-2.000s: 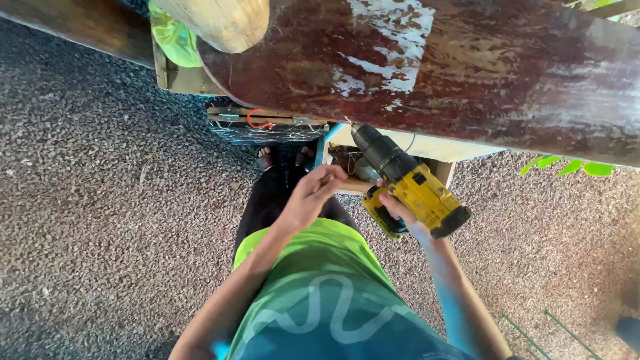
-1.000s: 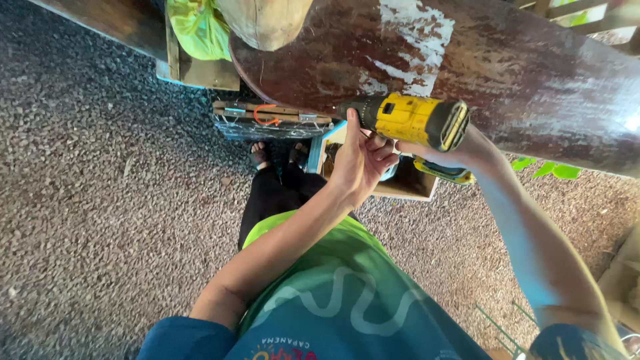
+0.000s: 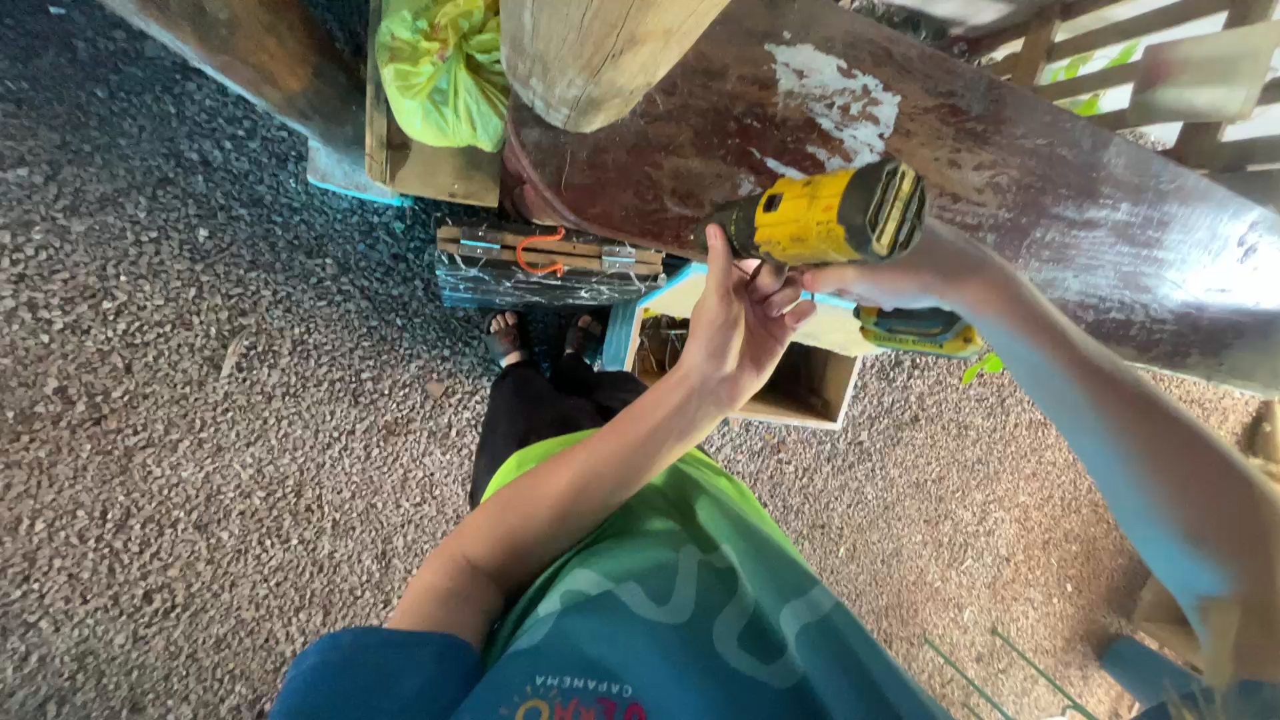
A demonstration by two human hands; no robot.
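Note:
A yellow and black cordless drill (image 3: 812, 215) lies across the lower edge of a dark varnished wooden slab, its chuck pointing left and its battery to the lower right. My right hand (image 3: 895, 275) is around the drill's grip, partly hidden by the body. My left hand (image 3: 735, 335) is at the chuck from below, one fingertip against it and the other fingers curled beneath the drill. Whether those fingers pinch something small cannot be told. The front of the chuck is dark, and no bit can be made out.
The wooden slab (image 3: 1000, 200) has white worn patches. Below it stand an open wooden box (image 3: 805, 385) and a dark case (image 3: 540, 280) with an orange handle. A wooden post (image 3: 600, 60) and a yellow-green plastic bag (image 3: 440, 75) are at the top. Gravel (image 3: 250, 450) covers the ground.
Two seconds ago my left hand was apart from the drill; it has since come to the chuck. The drill has turned from a slant to nearly level.

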